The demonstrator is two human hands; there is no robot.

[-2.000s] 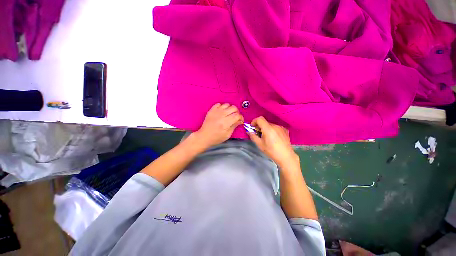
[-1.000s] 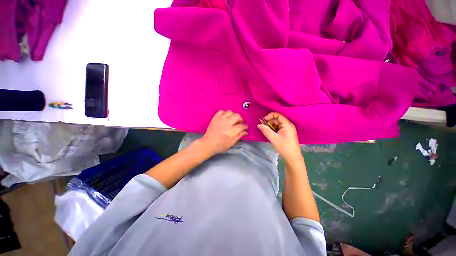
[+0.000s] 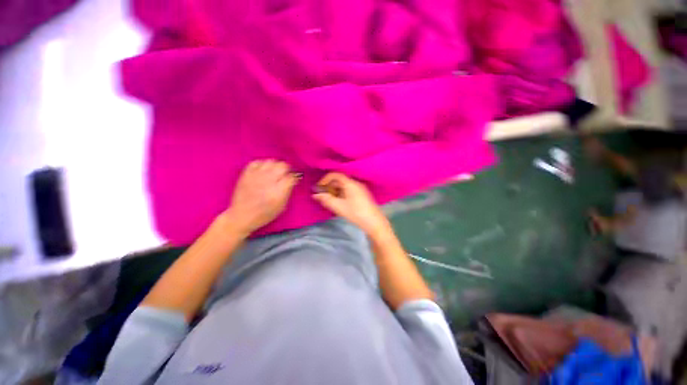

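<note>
The frame is blurred. A bright magenta jacket lies over the white table, its bottom edge along the near table edge. My left hand is on the jacket near this edge, fingers bent onto the cloth; a small shiny spot shows beside its fingertips, too blurred to name. My right hand is just to its right, fingers closed on a small dark tool, probably snips, mostly hidden in the fingers. The two hands do not touch.
A black phone lies on the white table at left. More magenta garments are piled at the back right. Below the table at right is green floor with a thin wire and white scraps. Brown and blue cloth lies at lower right.
The view has swung to the right and tilted, so table and jacket appear shifted left. Both hands stay at the jacket's near edge; my left hand's fingers have moved up towards the small shiny spot.
</note>
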